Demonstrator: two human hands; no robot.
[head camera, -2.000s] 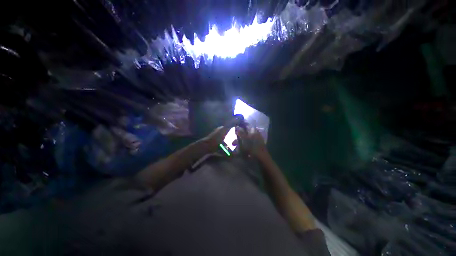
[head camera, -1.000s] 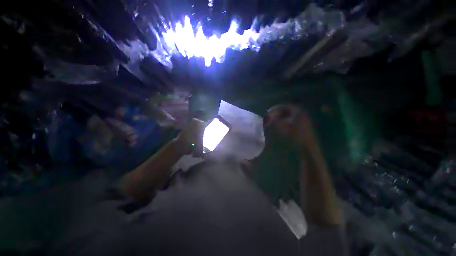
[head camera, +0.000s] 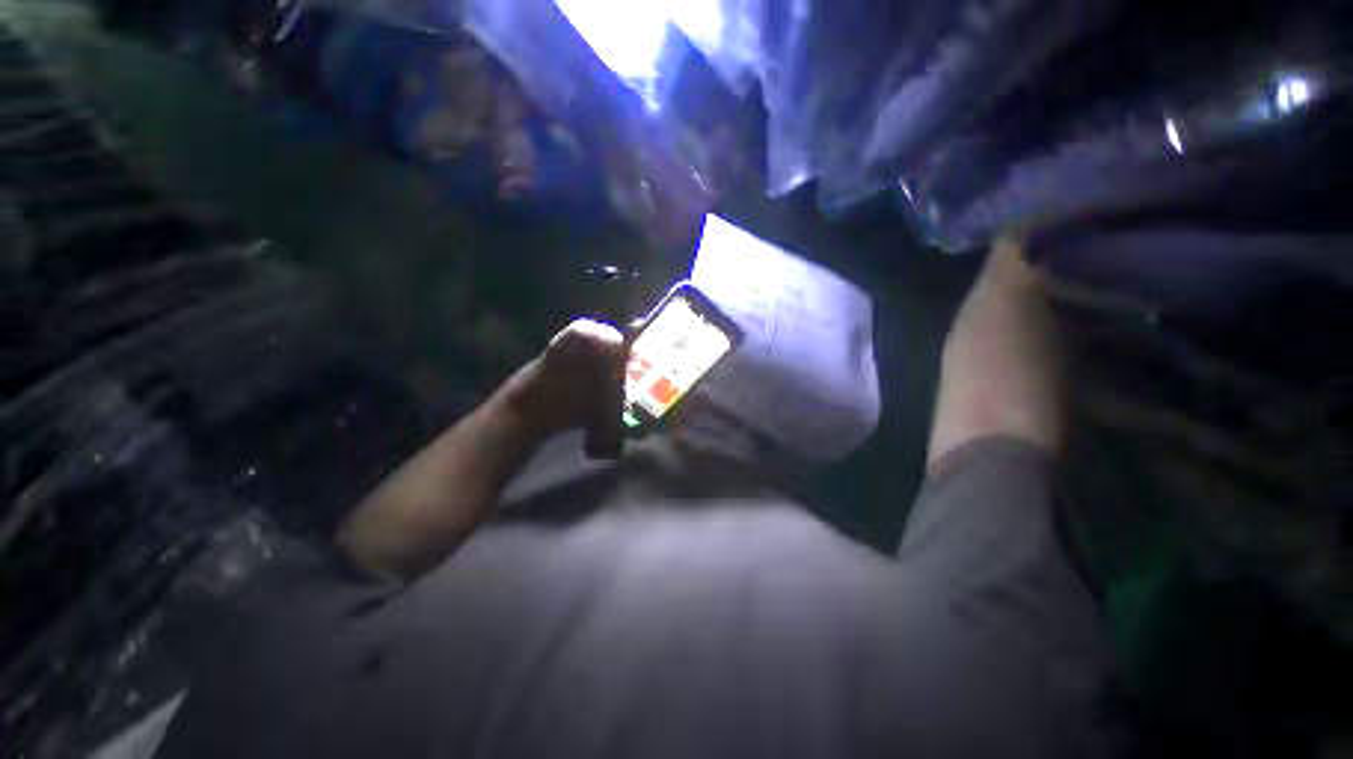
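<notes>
My left hand (head camera: 588, 362) is closed around a smartphone (head camera: 680, 356) with a bright lit screen, in front of my body. A white printed sheet (head camera: 794, 334) shows behind and to the right of the phone, its lower corner curled. A dark cylinder (head camera: 604, 408), likely a flashlight, stands upright against my left hand. My right forearm reaches up at the right to the hanging covered garments (head camera: 920, 111). My right hand is hidden in shadow among them, so its fingers and any hold cannot be seen.
Glossy plastic-covered goods line the dark left side (head camera: 134, 445). Bright light glares off plastic at the top centre. Dim bluish and reddish packets (head camera: 490, 126) lie at the upper left. A dark green floor strip (head camera: 297, 193) runs at the left. The surroundings are blurred.
My right hand has moved away from the sheet, up and right into the hanging garments. The view has turned. The phone screen now shows coloured content. My left hand still holds the phone.
</notes>
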